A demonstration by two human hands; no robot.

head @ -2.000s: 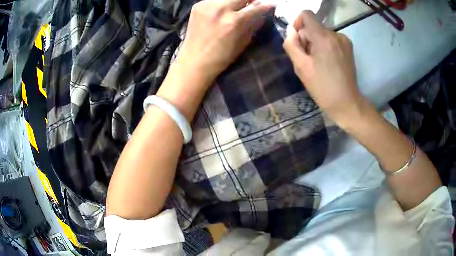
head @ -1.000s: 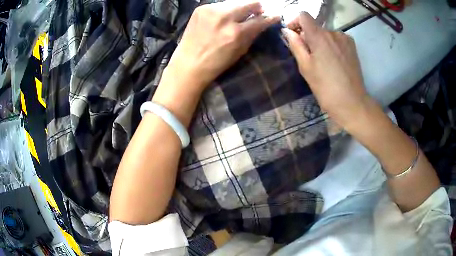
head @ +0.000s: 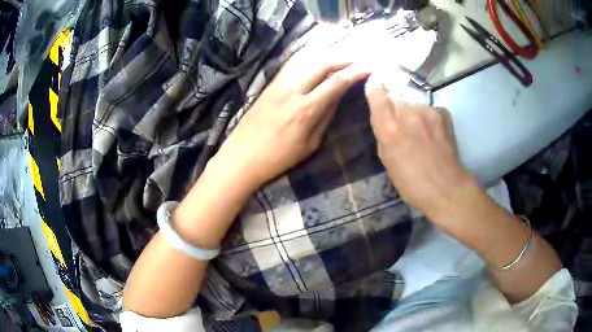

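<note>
Plaid fabric (head: 337, 214) in dark, grey and white checks lies bunched at left and hangs over the wearer's lap. My left hand (head: 292, 117) rests on the fabric, its fingertips at the fabric's upper edge beside the glaring needle plate area (head: 389, 42). My right hand (head: 415, 142) pinches the fabric's edge just right of the left fingertips. Glare washes out the fingertips and the edge, so the fold itself cannot be made out. Whether the left fingers pinch or only press the cloth is hard to tell.
Dark-red thread snips (head: 500, 52) lie on the white table (head: 539, 110) at upper right, beside red-handled scissors (head: 513, 32). Black-yellow hazard tape (head: 43, 175) runs down the left side. Plastic bags lie at far left. More dark cloth hangs at the right edge.
Both hands and the fabric's worked edge appear lower in the picture. More of the bright metal bed, the snips and the scissors shows at the top.
</note>
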